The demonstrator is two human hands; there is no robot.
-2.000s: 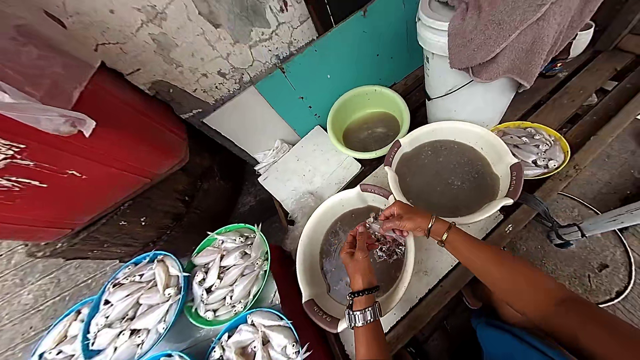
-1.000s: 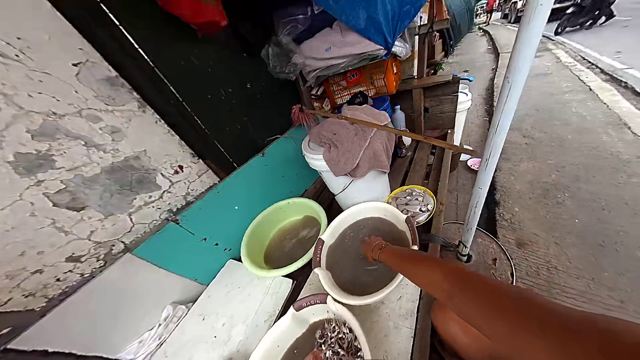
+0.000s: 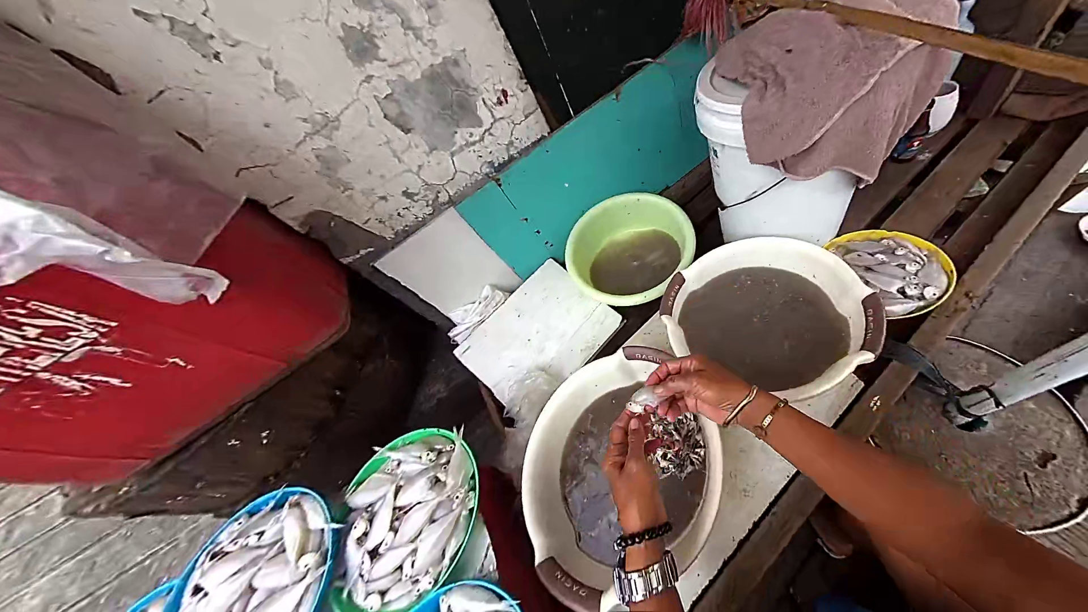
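Over the near white plastic basin (image 3: 544, 476), which holds murky water and a heap of fish scraps (image 3: 677, 444), both hands meet at a small silvery fish (image 3: 646, 398). My right hand (image 3: 693, 387) pinches the fish from the right. My left hand (image 3: 631, 459), with a metal watch and dark bracelet at the wrist, has its fingertips at the fish's lower left end. Just beyond, a second white basin (image 3: 765, 251) holds grey-brown water. A green basin (image 3: 631, 293) with murky water stands behind it.
Whole silvery fish fill a green-rimmed tub (image 3: 408, 510), a blue-rimmed tub (image 3: 255, 552) and a yellow-rimmed bowl (image 3: 892, 272). A white lidded bucket (image 3: 765, 195) carries a brown towel (image 3: 841, 76). A white board (image 3: 540, 327) lies left of the basins. A metal pole (image 3: 1033, 374) stands at right.
A second ago my right hand was in the water of the far white basin; now it is back over the near one, holding a fish with my left. The view has swung left and down.
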